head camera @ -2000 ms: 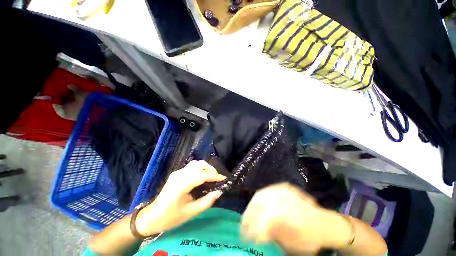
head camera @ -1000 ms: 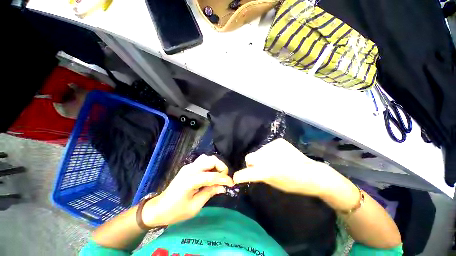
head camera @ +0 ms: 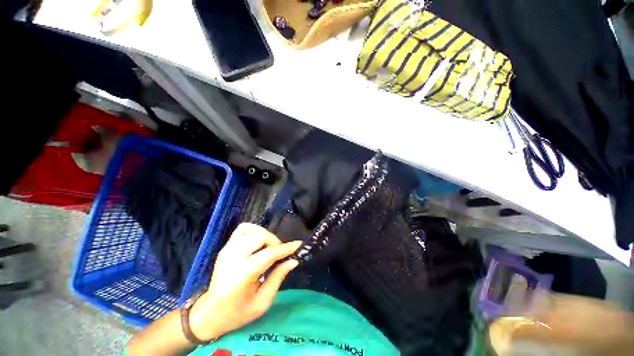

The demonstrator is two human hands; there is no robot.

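Note:
The narrow black glittering trim (head camera: 342, 208) runs taut from my left hand up to the table edge, with a small pale spot at its upper end. My left hand (head camera: 248, 278) pinches the trim's lower end between thumb and fingers. The black garment fabric (head camera: 375, 268) hangs below the table edge and lies over my lap. My right hand (head camera: 528, 334) is away at the lower right, strongly blurred and near the picture's edge; its fingers cannot be made out. No needle or thread can be seen.
The white table (head camera: 313, 97) bears a smartphone (head camera: 233, 38), a tan container (head camera: 323, 28), a yellow-and-black striped bundle (head camera: 438, 62), dark-handled scissors (head camera: 541, 161) and black cloth (head camera: 556, 76). A blue crate (head camera: 149, 229) with dark cloth stands left. A purple plastic frame (head camera: 511, 278) is at right.
My right hand met my left hand at the trim one second ago and has swung far out to the lower right. My left hand still pinches the trim, which shows fully again.

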